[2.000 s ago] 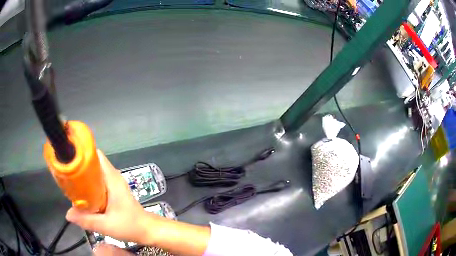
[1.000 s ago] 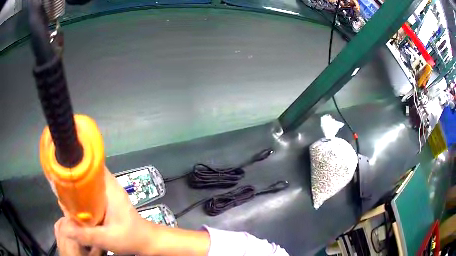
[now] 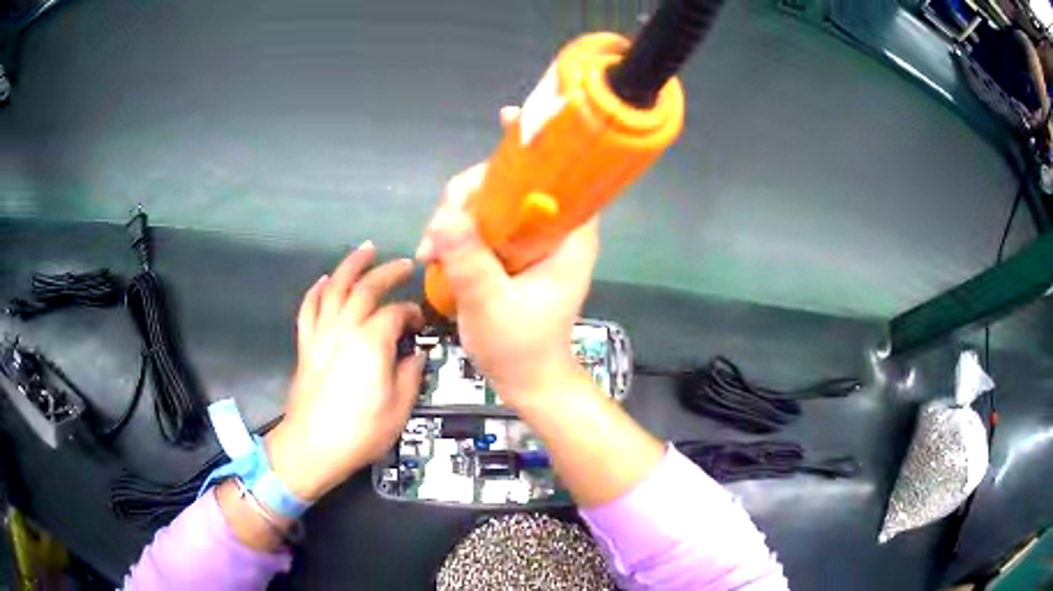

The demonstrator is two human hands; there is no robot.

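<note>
My right hand is wrapped around the orange electric screwdriver, which tilts down-left over the upper adapter case. The bit end is at that case's left end, mostly hidden. My left hand is beside the same end, fingers apart, with thumb and forefinger close to the bit; no screw can be made out in it. The lower adapter case lies parallel, nearer me. Both cases are open, with green and white circuit boards. My right hand and forearm hide part of both.
The round heap of screws is nearest me. Coiled black leads lie right of the cases, black cords left. A clear bag of screws lies right, by the green post. A grey unit is far left.
The view has swung left, so the cases and bag appear further right. My left hand is now in full view by the upper case. My right hand still holds the screwdriver, now tilted over that case.
</note>
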